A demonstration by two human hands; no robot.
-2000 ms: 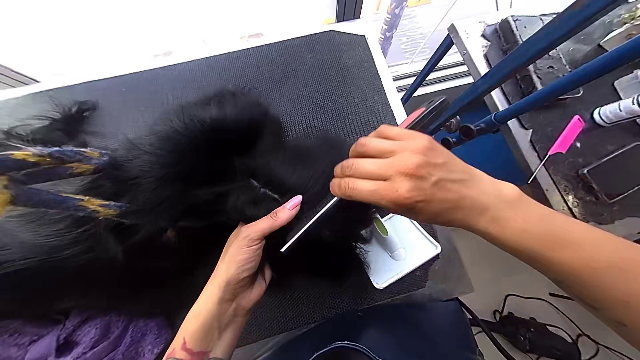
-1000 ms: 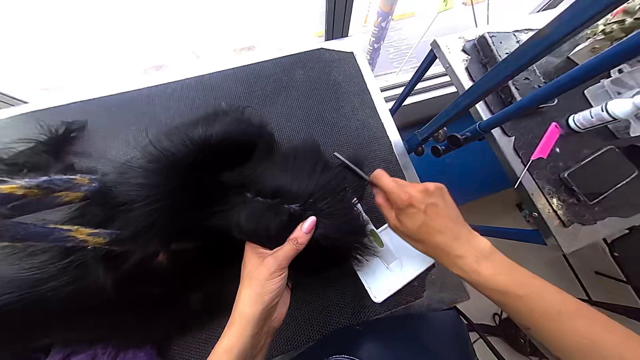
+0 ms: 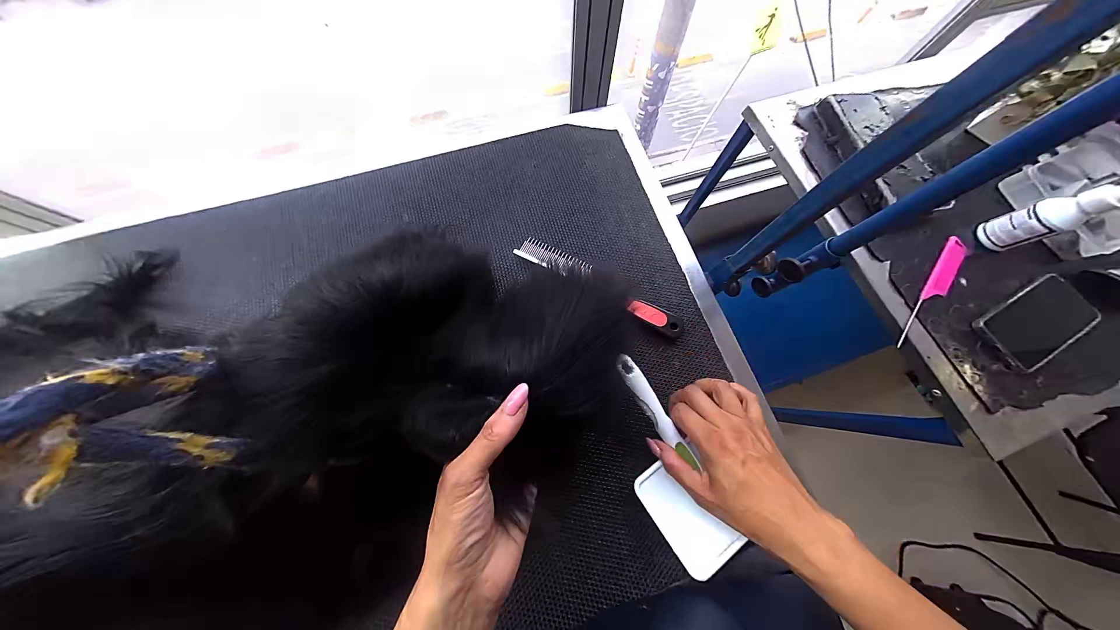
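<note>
A black long-haired dog (image 3: 376, 332), with a blue and yellow braided rope or harness (image 3: 105, 394) on it, lies on the black ribbed table mat. My left hand (image 3: 477, 499) cups fur at the near side of the head or a limb; which one I cannot tell. My right hand (image 3: 731, 446) is on the handle of a white and green slicker brush (image 3: 691, 525), whose white head lies on the mat. Past the fur lies a metal-toothed comb (image 3: 551, 256); a red and black handle (image 3: 654, 318) shows on the other side of the fur, the part between them hidden.
Blue metal bars (image 3: 875, 192) slant beside the table's right edge. On a worn side table are a pink rat-tail comb (image 3: 945, 267), a smartphone (image 3: 1037, 322), a white bottle (image 3: 1041, 220) and clear plastic containers (image 3: 1067, 175). Cables (image 3: 910, 551) lie on the floor. A window stands behind.
My right hand has let go of the comb, which now lies on the mat, and has moved to the slicker brush. My left hand stays at the fur.
</note>
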